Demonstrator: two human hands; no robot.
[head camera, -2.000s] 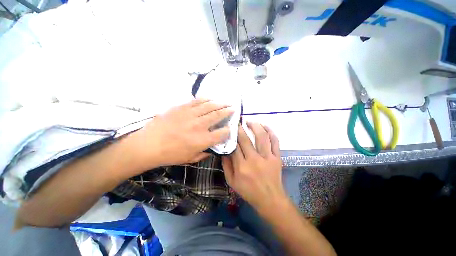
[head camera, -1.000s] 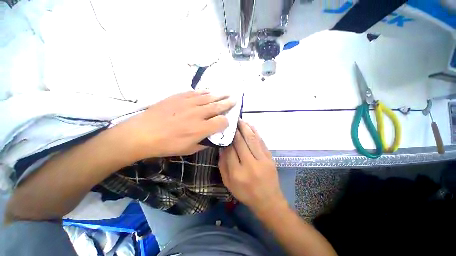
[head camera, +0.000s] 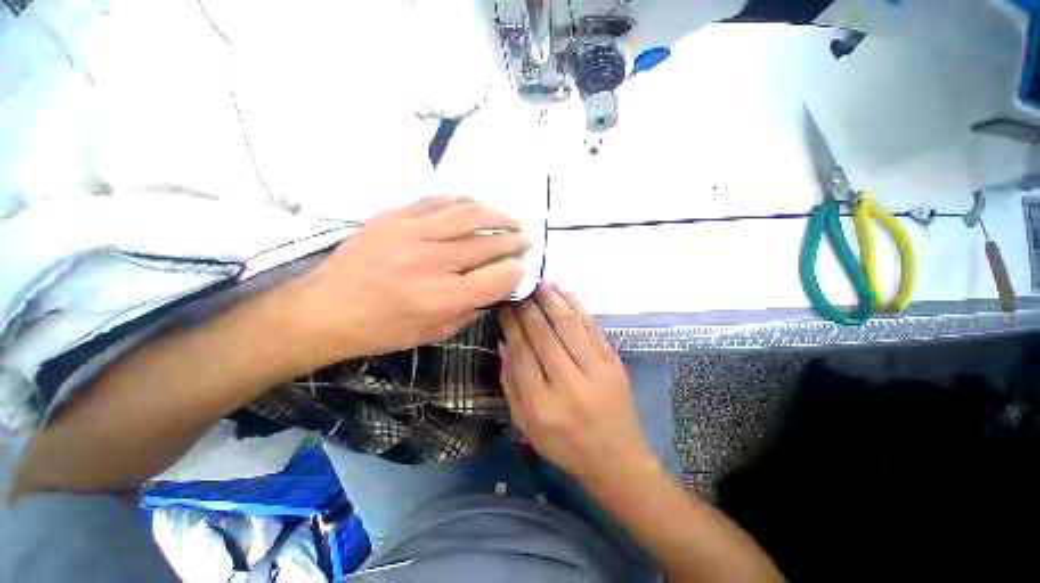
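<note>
A white padding layer with a dark right edge runs from below the presser foot down to my hands. My left hand lies flat on it, fingers pointing right. My right hand is at the layer's lower end, fingertips at its dark edge; whether they pinch it is hidden. The plaid lining hangs over the table's front edge below my left hand. The white, puffy garment body spreads over the left side, partly under my left forearm. The needle is too bright to make out.
Scissors with green and yellow handles lie on the right of the table. A brown-handled tool lies further right. A measuring strip runs along the front edge. A blue bin with pale pieces stands at the lower left.
The layer's lower end has moved up towards the presser foot, and both hands have moved slightly with it. The camera view has also shifted a little.
</note>
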